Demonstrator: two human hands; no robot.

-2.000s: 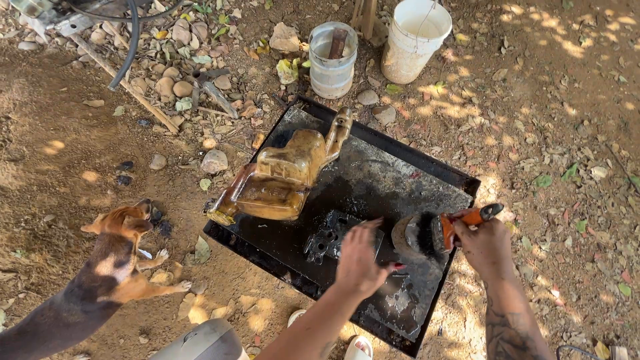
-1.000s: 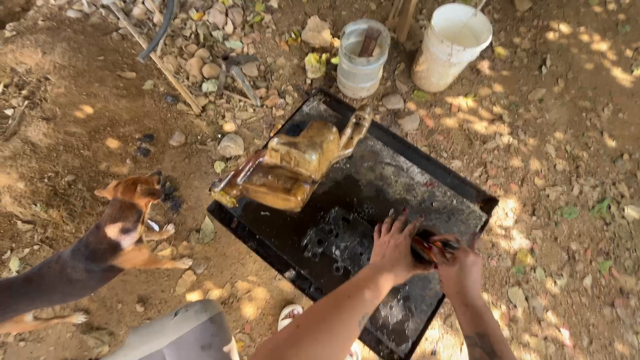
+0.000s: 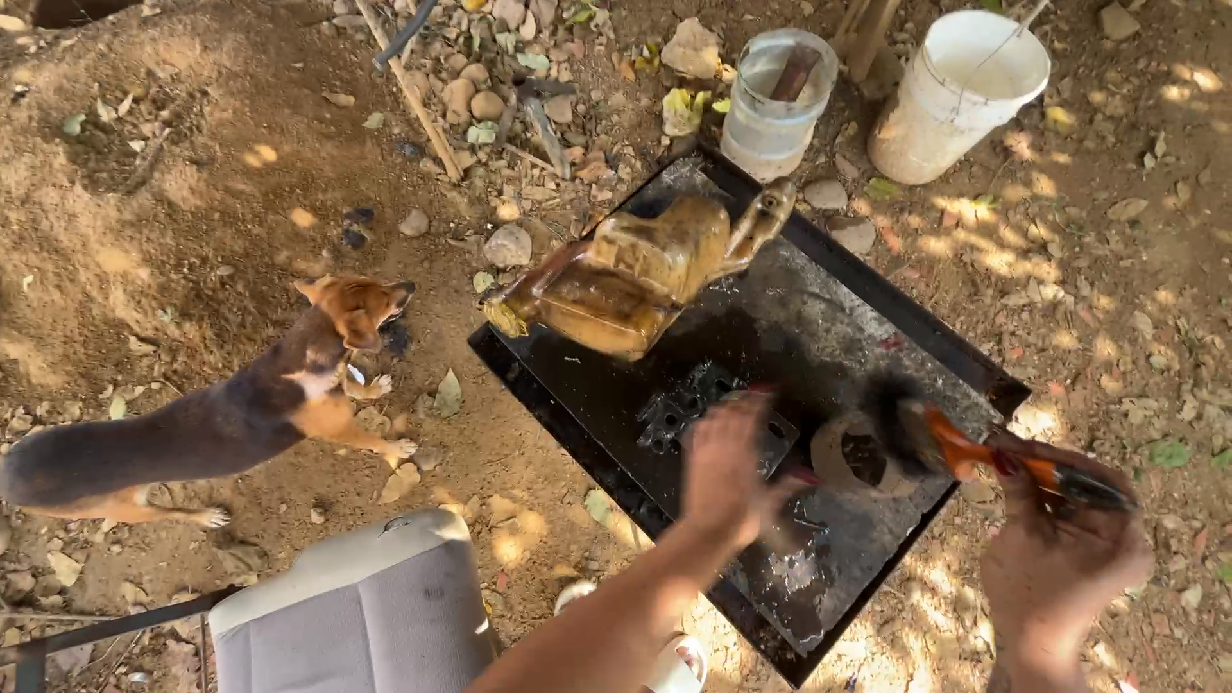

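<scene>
My right hand (image 3: 1068, 549) grips the orange and black handle of a brush (image 3: 962, 448), whose dark bristles blur over the tray's right side. My left hand (image 3: 731, 472), blurred, is spread over a dark metal part with round holes (image 3: 679, 409) and appears to hold nothing. Just left of the bristles, a round metal piece with an open centre (image 3: 857, 457) rests on the black metal tray (image 3: 905, 308). A translucent plastic jug (image 3: 626, 279) with amber-brown staining lies on its side across the tray's upper left part.
A clear container of liquid (image 3: 775, 115) with a dark block in it and a white bucket (image 3: 948, 106) stand beyond the tray. A dog (image 3: 241, 414) is on the dirt at left. A padded grey seat (image 3: 356, 606) is at lower left. Stones and sticks lie behind.
One second ago both hands were close together over the tray's right part. Now my left hand is over the holed part, and my right hand is farther right with the brush.
</scene>
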